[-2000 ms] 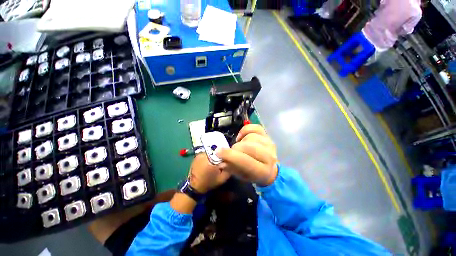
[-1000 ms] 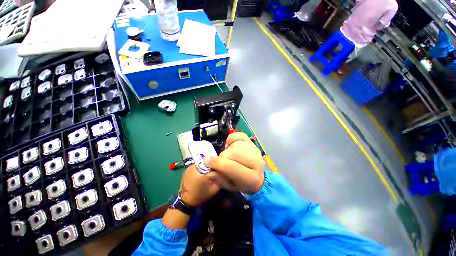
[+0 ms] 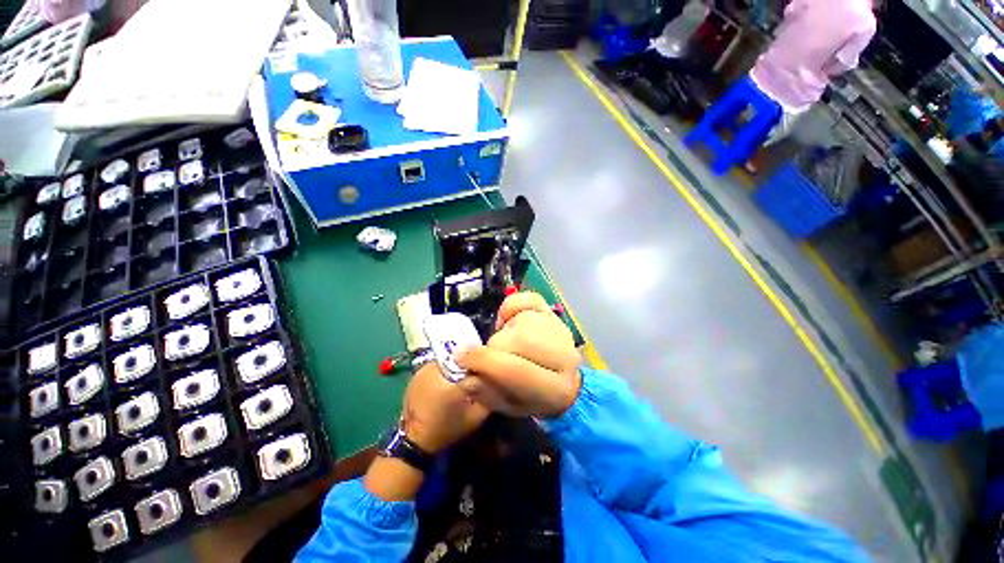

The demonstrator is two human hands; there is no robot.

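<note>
A white rounded housing unit [image 3: 449,334] with a small dark centre is held up in front of the black toggle-clamp fixture [image 3: 476,247]. My right hand [image 3: 526,357] pinches its right edge between thumb and fingers. My left hand [image 3: 438,405], with a dark wristband, is directly below and behind it, against my right hand; its fingers are largely hidden, so its grip cannot be told. The fixture stands at the bench edge, its red handle tip [image 3: 510,291] just above my right hand. A red-tipped side plunger [image 3: 388,366] is left of the unit.
The front blister tray [image 3: 226,349] holds many units at left; the rear tray [image 3: 138,254] is partly filled. A loose unit [image 3: 377,239] lies near the blue box [image 3: 380,189]. White foam trays [image 3: 176,61] lie behind. A person in pink [image 3: 812,50] is beyond the aisle by a blue stool [image 3: 735,123].
The camera view has shifted, moving the bench scene left and down since the first frame. Both hands stay together at the fixture, and the unit remains in my right hand.
</note>
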